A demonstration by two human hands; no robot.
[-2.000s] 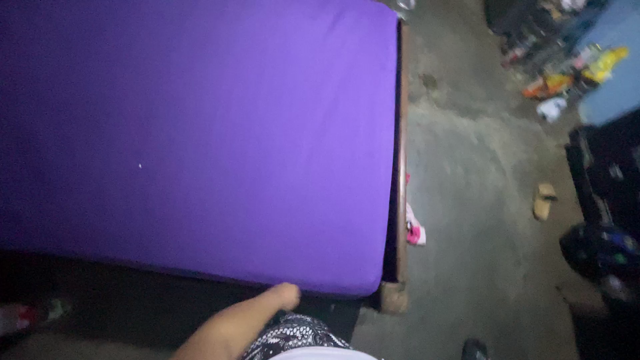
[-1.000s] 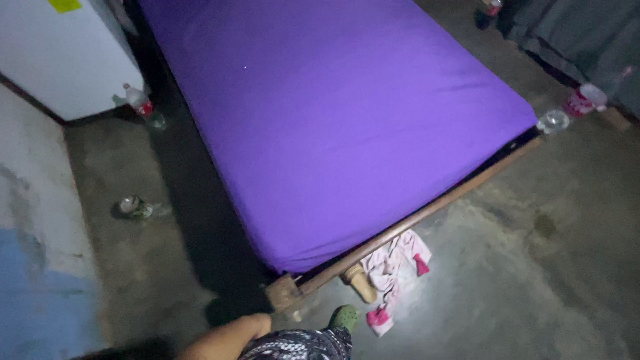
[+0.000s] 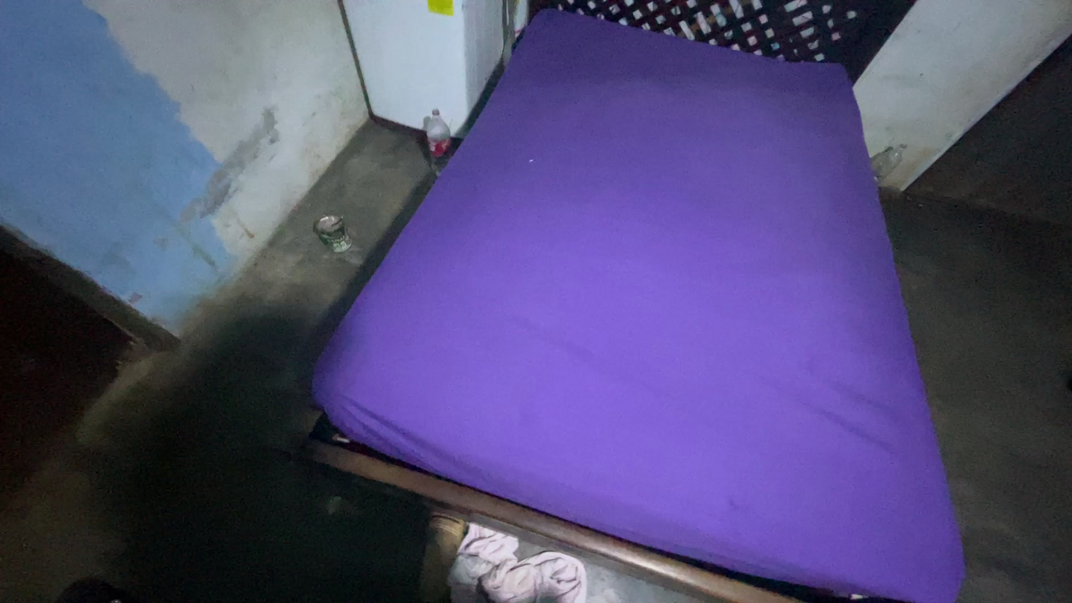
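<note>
Neither of my hands shows in the head view at this moment. A mattress with a purple fitted sheet [image 3: 653, 285] fills the middle, on a bed with a wooden foot rail [image 3: 536, 523]. The sheet lies mostly smooth, with slight creases near the foot end and gathered folds at the near left corner. Below the rail, a bundle of pale pink cloth [image 3: 523, 569] lies on the floor, beside a tan object that is partly cut off and unclear.
Left of the bed stand a plastic bottle [image 3: 437, 134], a small container [image 3: 332, 233] and a white appliance or cabinet [image 3: 414, 63]. A painted wall [image 3: 126, 167] rises at the left. Another clear bottle [image 3: 888, 161] is by the white wall on the right.
The view has swung widely to take in the whole bed from its foot. The hand and forearm seen at the bottom edge earlier are out of view.
</note>
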